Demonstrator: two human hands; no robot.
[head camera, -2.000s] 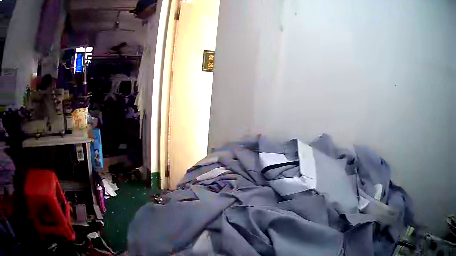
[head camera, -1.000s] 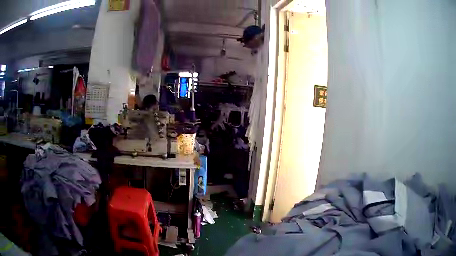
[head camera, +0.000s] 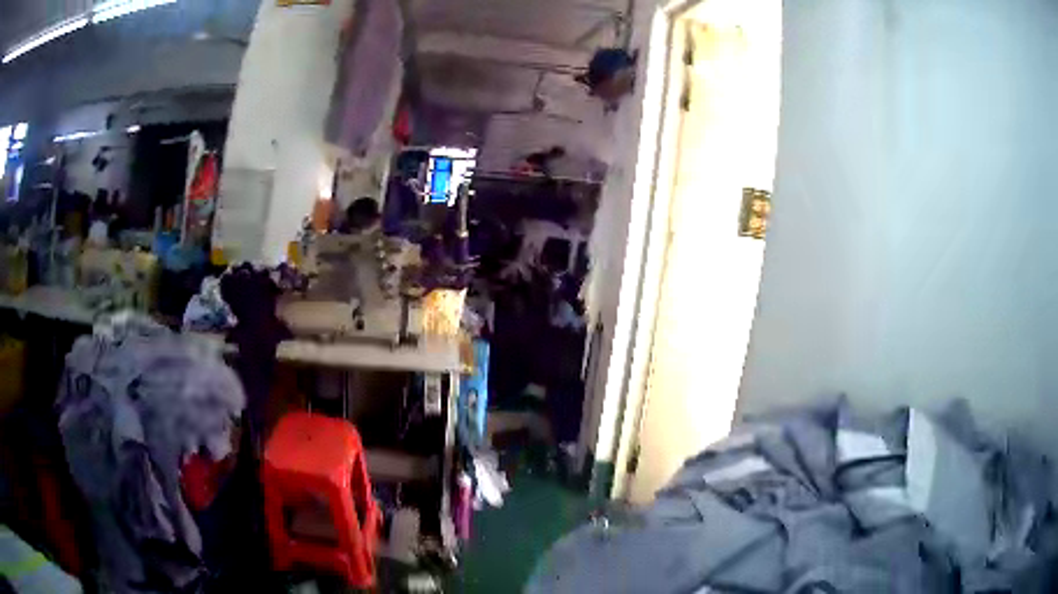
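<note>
A large heap of grey-blue garment pieces (head camera: 743, 522) lies at the lower right, against the white wall. Stiff white bands (head camera: 922, 455) show on top of it, near the right. Another bundle of grey-blue cloth (head camera: 145, 429) hangs at the left, beside a dark shape. Neither my left hand nor my right hand is in the picture. The picture is somewhat blurred.
A red stool (head camera: 319, 493) stands on the green floor (head camera: 511, 528). Behind it is a sewing machine (head camera: 354, 290) on a white table (head camera: 371, 354). A pale door (head camera: 708, 267) stands right of centre. A dark-haired head shows behind the machine.
The view has swung left since two seconds ago, so the heap sits farther right and the red stool and hanging cloth bundle show more. Over the last second the view has shifted slightly.
</note>
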